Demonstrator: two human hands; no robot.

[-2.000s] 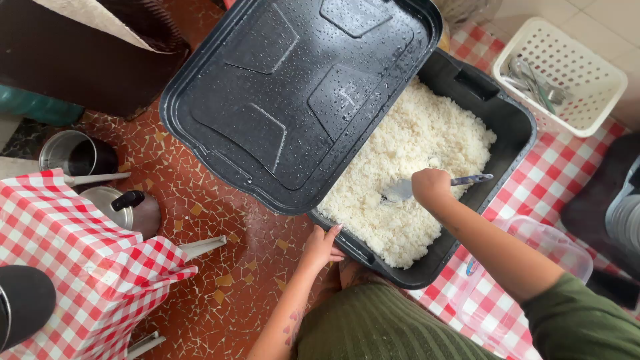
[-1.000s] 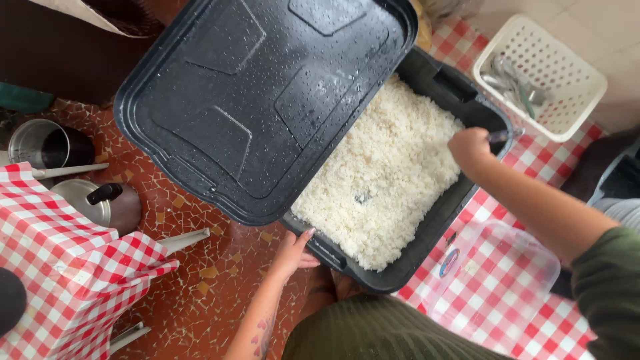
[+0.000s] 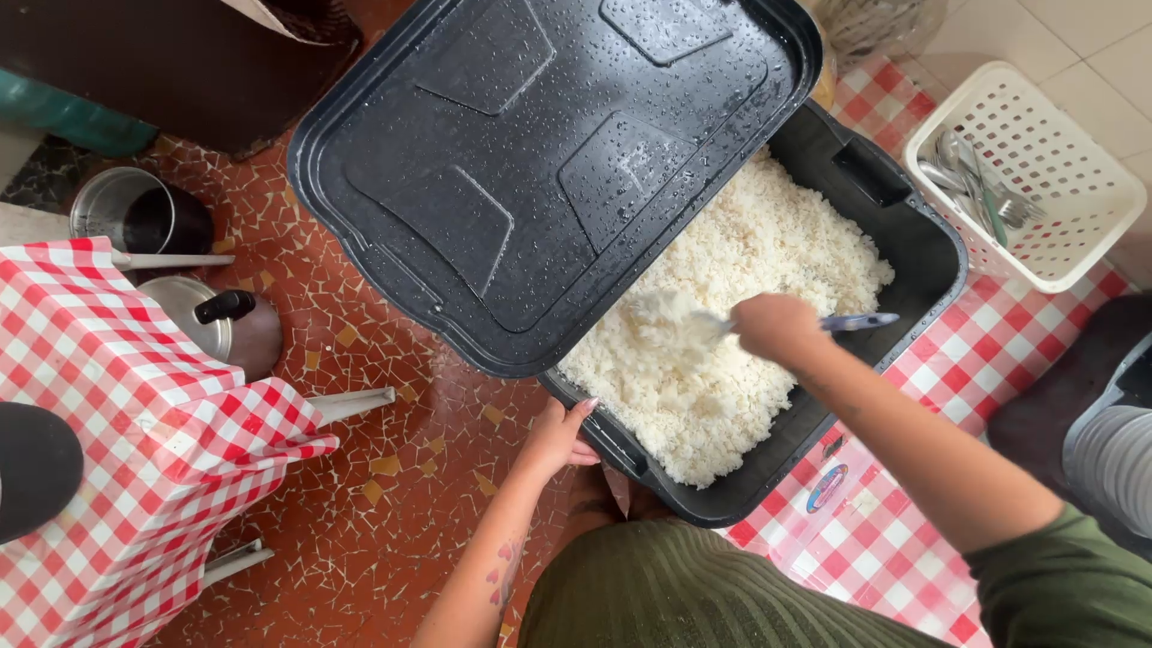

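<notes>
My right hand is closed around the handle of a spoon, whose blurred head is under a heap of cooked white rice. The rice lies in a large black plastic bin. A black plastic lid beaded with water droplets covers the bin's upper left part and juts out over the floor. My left hand rests at the bin's near left rim, thumb on the edge and fingers below it; whether it grips the rim or lid is not plain.
A white perforated basket with cutlery stands at the upper right on a red checked tablecloth. Stacked plates are at the right edge. At left are another checked table, a metal pot and a lidded pot.
My right hand has moved from the bin's right side back over the rice, and rice is now raised around the spoon's head. My left hand has stayed at the rim.
</notes>
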